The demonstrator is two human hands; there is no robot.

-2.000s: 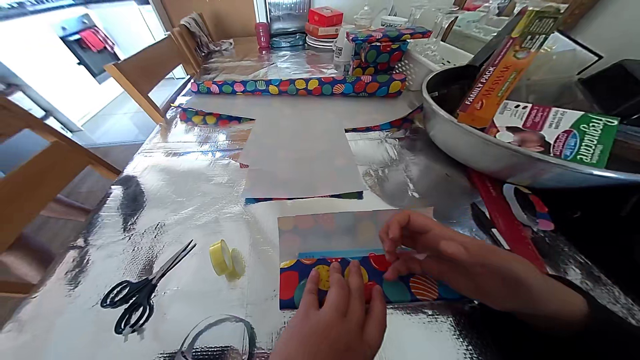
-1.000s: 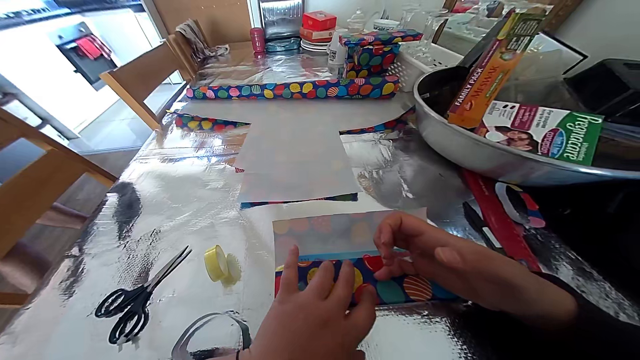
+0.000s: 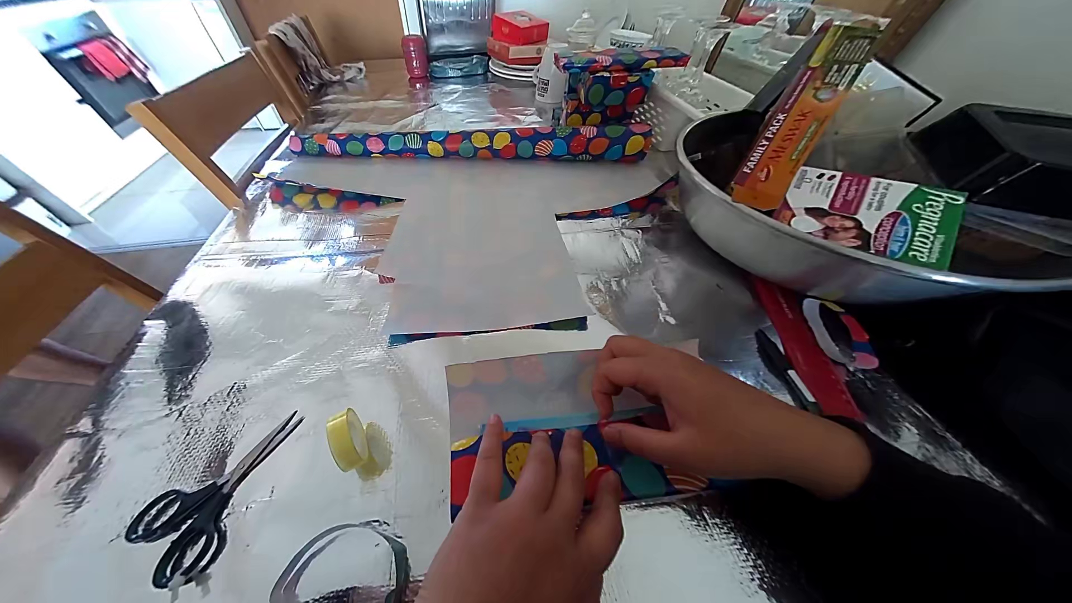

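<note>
A cut piece of balloon-print wrapping paper (image 3: 523,381) lies pale side up at the table's near edge, its near part folded over so the printed side shows. A thin blue item shows along the fold, mostly covered. My left hand (image 3: 536,519) presses flat on the folded print with fingers spread. My right hand (image 3: 695,410) is at the fold's edge with thumb and index fingertip close together; whether something small is between them cannot be told. Left of the paper are a roll of clear yellowish tape (image 3: 347,440) and black-handled scissors (image 3: 216,499).
Beyond lies a larger wrapping sheet (image 3: 486,251) running to its roll (image 3: 469,145), near wrapped boxes (image 3: 610,96). A large metal pan (image 3: 837,272) holding cartons stands at right, beside a red strip (image 3: 804,352) and black pen (image 3: 783,368). A clear ring-shaped item (image 3: 335,536) lies near left.
My right thumb and index fingertip have come down to the fold's edge and closer together. My left hand stays on the folded paper, its fingers shifted slightly.
</note>
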